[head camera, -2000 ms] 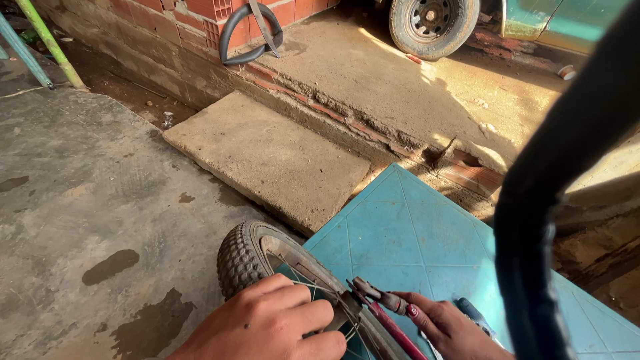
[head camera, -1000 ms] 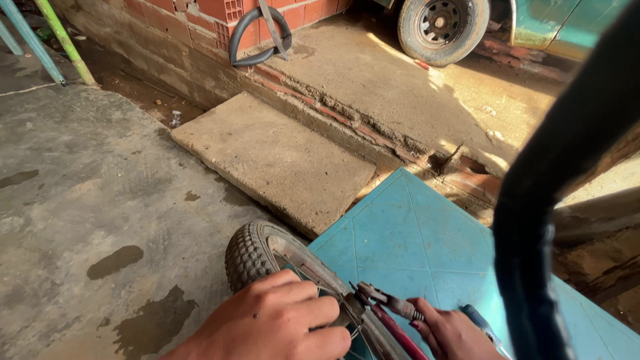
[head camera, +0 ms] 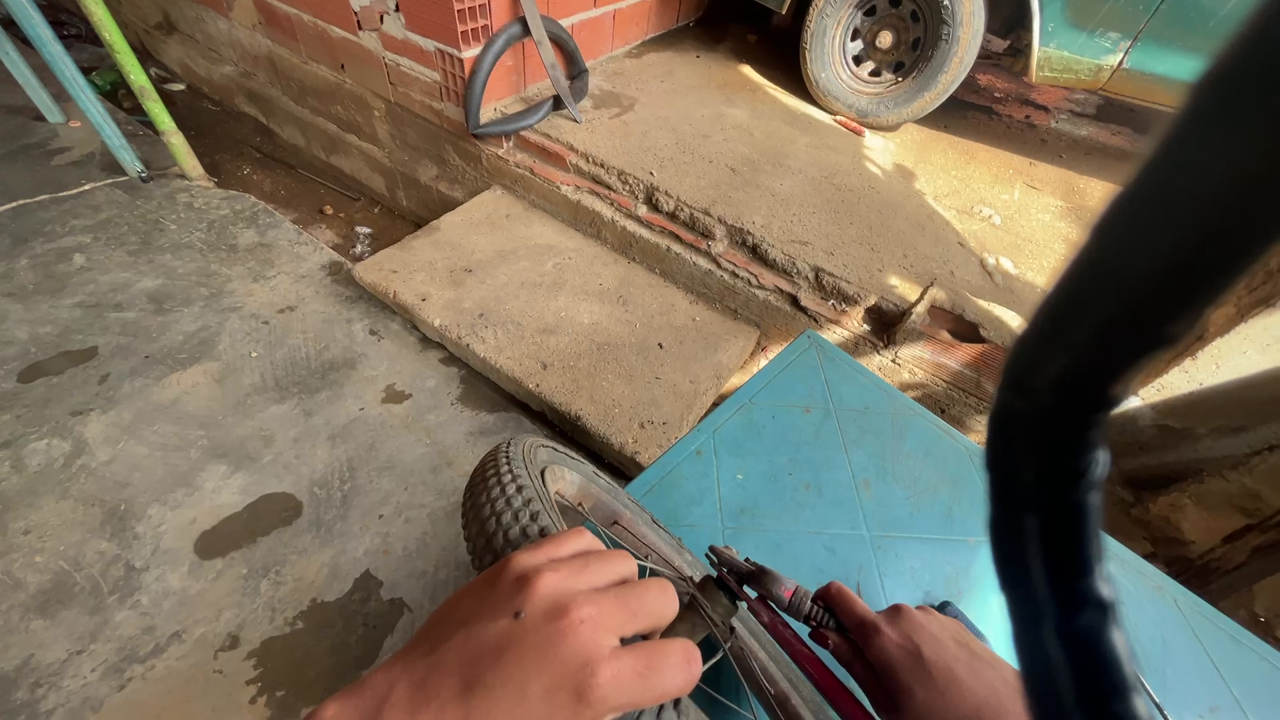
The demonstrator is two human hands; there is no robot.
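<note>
My left hand [head camera: 560,640] lies over the spokes of a bicycle wheel with a knobby tire [head camera: 505,505], its fingers curled near the rim; whether they grip a spoke is hidden. In my right hand [head camera: 915,650] is a pair of pliers [head camera: 775,590], its jaws pointing up and left beside the wheel's metal rim [head camera: 620,515]. A dark red bar, seemingly part of the bicycle, runs below the pliers. The wheel stands against the near left side of a blue plastic table [head camera: 800,470]. A blurred dark tube [head camera: 1060,440] crosses the right side close to the camera.
A concrete slab [head camera: 570,320] lies beyond the wheel, against a low brick-and-concrete step. A black rubber tube [head camera: 475,80] and a metal strip lean at the brick wall. A vehicle's wheel [head camera: 885,55] stands farther back. Blue and green poles [head camera: 140,80] rise at the upper left.
</note>
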